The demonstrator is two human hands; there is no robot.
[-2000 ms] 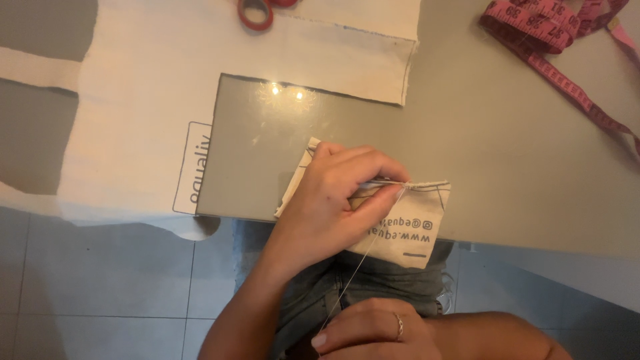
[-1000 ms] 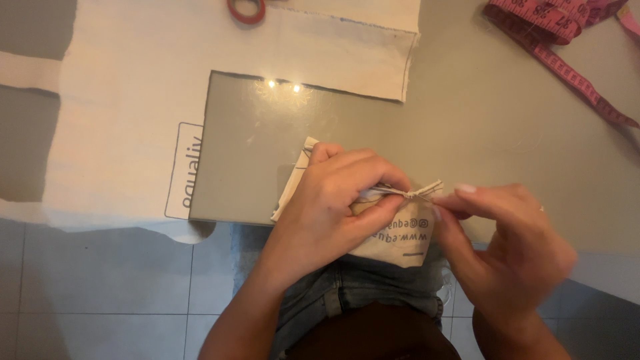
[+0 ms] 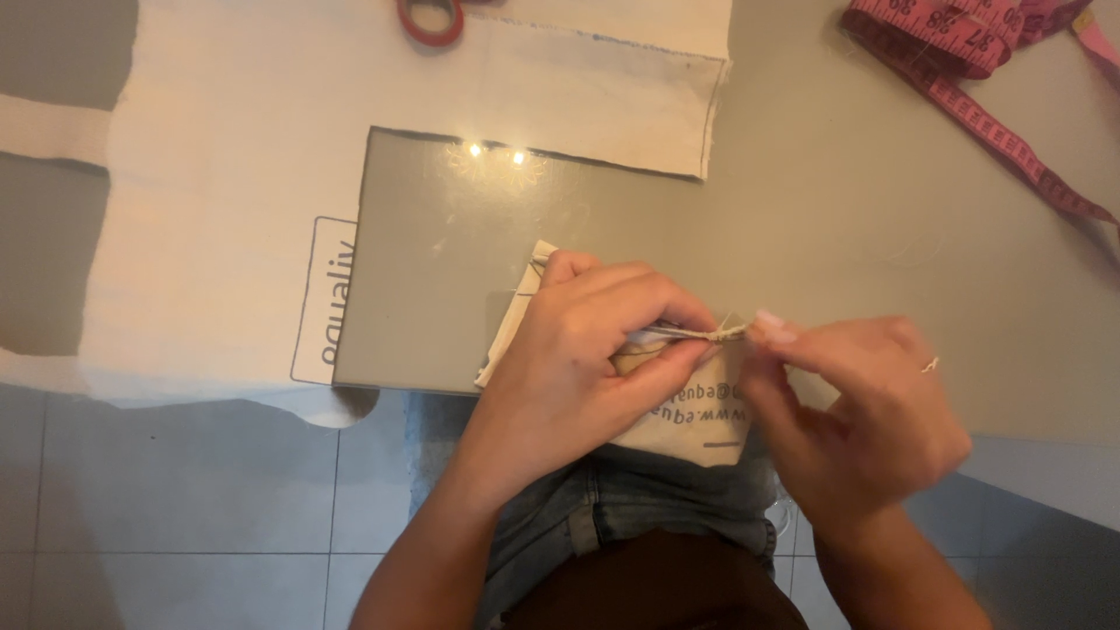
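A folded piece of cream fabric [image 3: 700,437] with printed writing hangs at the table's near edge. My left hand [image 3: 604,350] pinches its folded upper edge between thumb and fingers, and more of the fabric shows at the left of that hand. Just to the right, the thumb and forefinger of my right hand [image 3: 840,394], which wears a ring, close on the end of the same edge. Short thread ends stick up between the two hands. Whether my right hand also holds a needle cannot be seen.
A large cream cloth [image 3: 219,175] with printed writing covers the table's left side and overhangs the near edge. On its top lie red-handled scissors [image 3: 430,39], cut off by the frame. A pink measuring tape [image 3: 997,140] lies at the upper right of the glossy table [image 3: 814,236].
My right hand has risen from low in the view, where a thread ran from it to the fabric, to the fabric's right end. My left hand keeps its pinch in about the same place.
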